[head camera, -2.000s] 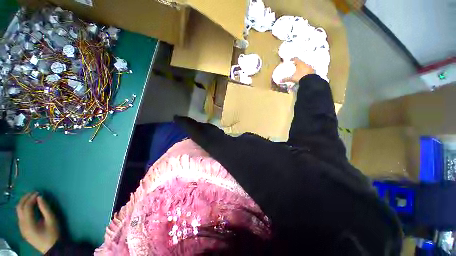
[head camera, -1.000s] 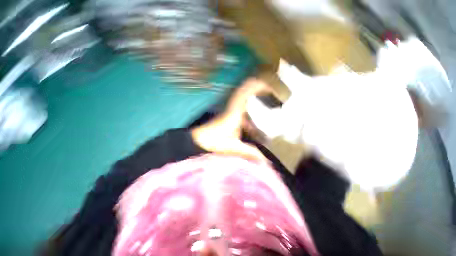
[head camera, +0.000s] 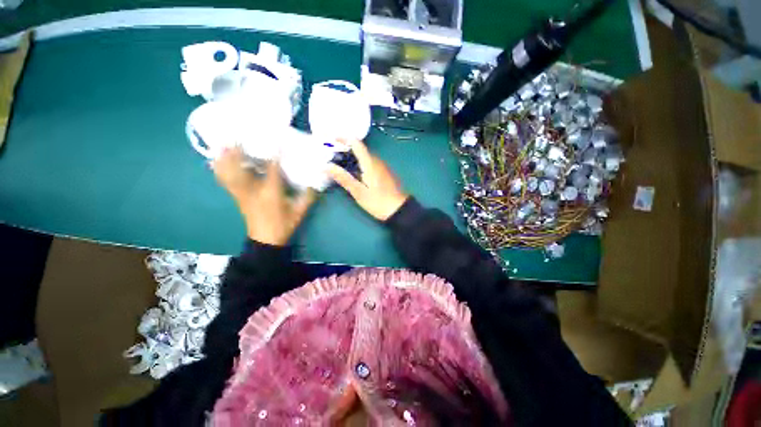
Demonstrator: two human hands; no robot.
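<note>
Several white plastic housings (head camera: 250, 113) stand in a group on the green mat (head camera: 92, 150), overexposed so their edges merge. My left hand (head camera: 265, 193) is at the near side of the group with its fingers against the white parts. My right hand (head camera: 371, 182) is just right of it, its fingertips at the near edge of a rounded housing (head camera: 339, 113). Glare and blur hide how firmly either hand holds a part.
A screw feeder (head camera: 410, 50) stands at the far side. A black electric screwdriver (head camera: 511, 71) hangs slanted over the heap of wired motors (head camera: 542, 167). A tall cardboard carton (head camera: 659, 192) is at the right. White parts (head camera: 177, 313) lie below the bench edge at left.
The view has swung from the cartons at the side to the bench. The white housings, earlier in a carton and then lifted in a blurred bunch, are now on the mat with both hands at them.
</note>
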